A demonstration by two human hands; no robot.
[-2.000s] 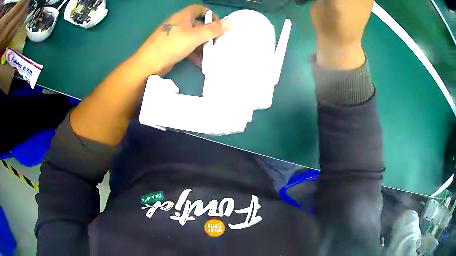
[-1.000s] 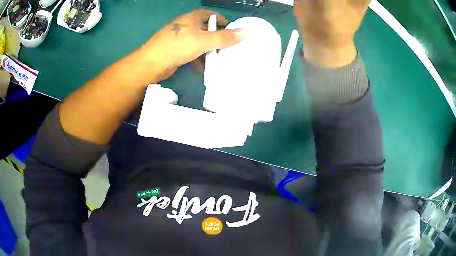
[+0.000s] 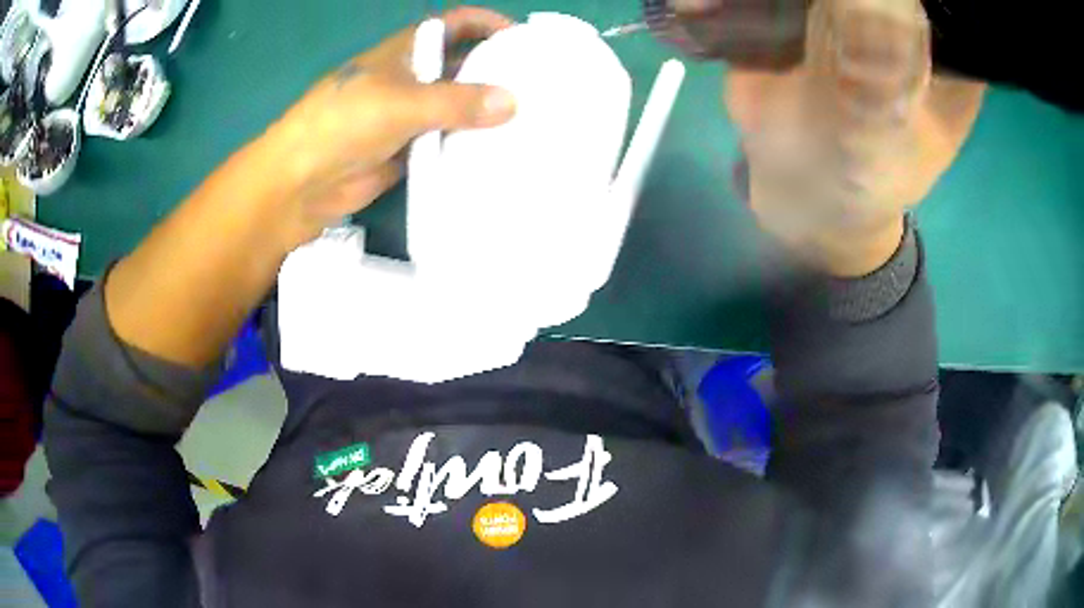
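A white security camera (image 3: 523,166) with a rounded body lies in front of me over the green bench edge, its blocky base arm (image 3: 380,315) towards me. A white antenna rod stands along each side. My left hand (image 3: 410,113) grips the upper left of the body, with the thumb on its face and the fingers behind it. My right hand (image 3: 838,131), blurred, is right of the camera, closed on a dark electric screwdriver (image 3: 737,26). Its thin bit points left near the body's top right. I cannot tell whether it touches.
Open camera housings (image 3: 125,93) with boards and wires are grouped on the green bench (image 3: 701,255) at the upper left. A red and white packet (image 3: 42,247) lies at the left edge. Blue stool parts show below the bench. Blurred grey cloth is at the lower right.
The camera and my left hand have moved left. My right hand has come lower and further right, and the screwdriver now shows, pointing left. The view has shifted.
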